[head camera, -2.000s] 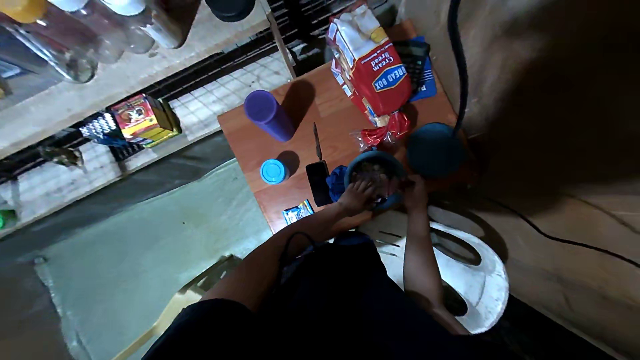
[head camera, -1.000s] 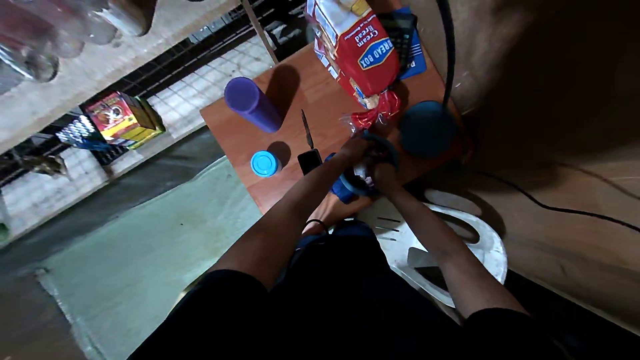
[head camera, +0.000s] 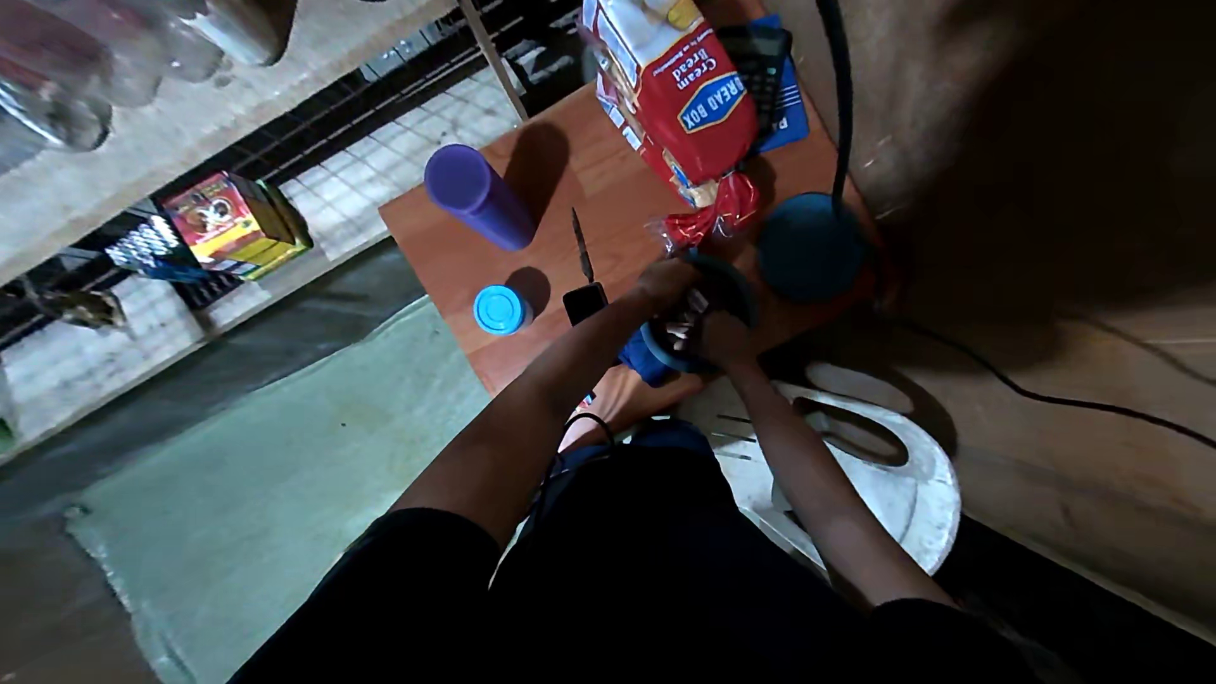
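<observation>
My left hand (head camera: 668, 282) is at the upper left rim of a dark blue-grey bowl (head camera: 739, 275). Inside the bowl, my right hand (head camera: 727, 337) touches or is close to small pale pieces (head camera: 686, 321) that I cannot identify. The fingers of both hands are too dark and hidden to read. A blue cloth or bag (head camera: 646, 358) lies against the bowl's lower left side. Left of the hands are a knife (head camera: 581, 245) and a black phone-like object (head camera: 584, 302), partly behind my left forearm. A bagged loaf of bread (head camera: 684, 95) with a red twisted end lies beyond the bowl.
On the wooden table (head camera: 446, 275) stand a purple tumbler (head camera: 480, 198) and a blue-lidded container (head camera: 502, 310). A round dark lid or dish (head camera: 810, 247) is at the right, beside a black cable (head camera: 840, 104). A white plastic chair (head camera: 912, 494) stands below the table; shelves with jars and boxes are at left.
Both hands have shifted within and around the bowl; the left has moved to its upper left rim. The small packet near the table's front edge is now mostly covered by my left arm.
</observation>
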